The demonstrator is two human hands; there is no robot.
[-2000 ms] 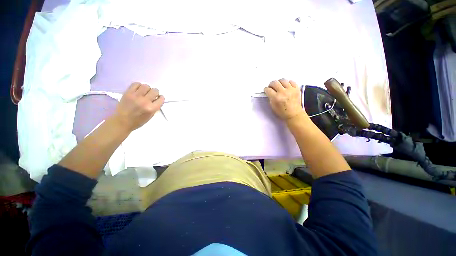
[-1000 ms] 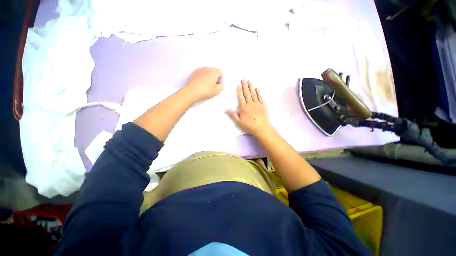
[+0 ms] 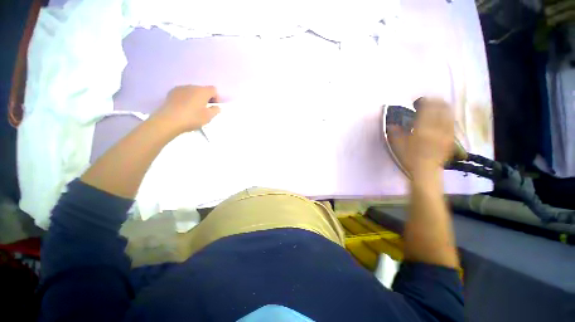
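Observation:
A white garment panel [image 3: 252,151] lies flat in front of me, its edges mostly lost in glare. My left hand [image 3: 195,108] is at its left part, fingers closed on a narrow folded white edge. My right hand [image 3: 430,132] is blurred and wrapped around the brown handle of the steam iron [image 3: 398,117]. The iron's black body with pale rim shows left of the hand, over the right side of the table. Whether its sole touches the cloth cannot be told.
A loose heap of white pieces [image 3: 69,113] hangs over the left table edge. More white pieces [image 3: 252,16] lie at the far side. The black hose [image 3: 498,171] runs right from the iron. A yellow crate [image 3: 365,236] and grey pipe [image 3: 504,209] are below the near edge.
My left hand has moved left and now pinches the panel's edge. My right hand has left the cloth, moved right and taken hold of the iron's handle.

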